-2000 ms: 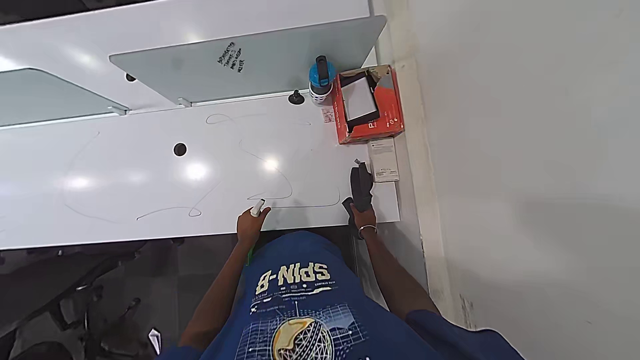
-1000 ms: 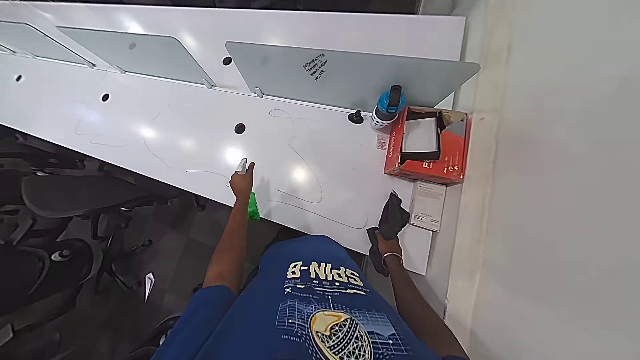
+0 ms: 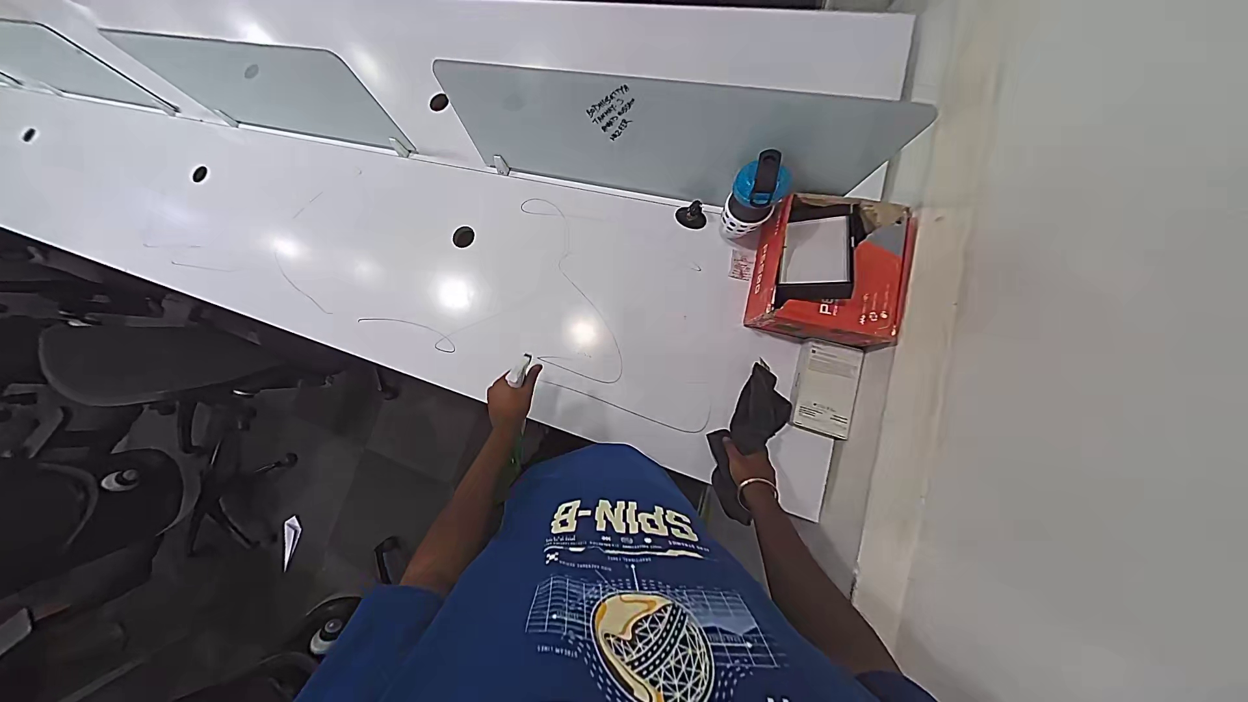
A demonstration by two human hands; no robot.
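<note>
My left hand (image 3: 511,398) grips the white trigger head of a spray bottle (image 3: 520,370) by the front edge of the white desk (image 3: 663,292). The green part of the bottle hangs below, partly hidden by the hand and forearm. In my right hand (image 3: 749,464) is a bunched dark cloth (image 3: 760,409), near the desk's right end. One part of the cloth lies over the desktop and another hangs at the edge. Thin curved lines (image 3: 618,353) run across the desktop between and beyond the hands.
An open red cardboard box (image 3: 882,283) holds a black-framed item. Beside it stand a blue-lidded bottle (image 3: 760,185) and a small white box (image 3: 827,388). Frosted divider panels (image 3: 682,127) line the desk. A wall is at the right; office chairs (image 3: 136,363) stand at the left.
The view has shifted. My left hand, with the spray bottle, went out to the left over the desk and has come back toward the front edge. The dark cloth is still in my right hand.
</note>
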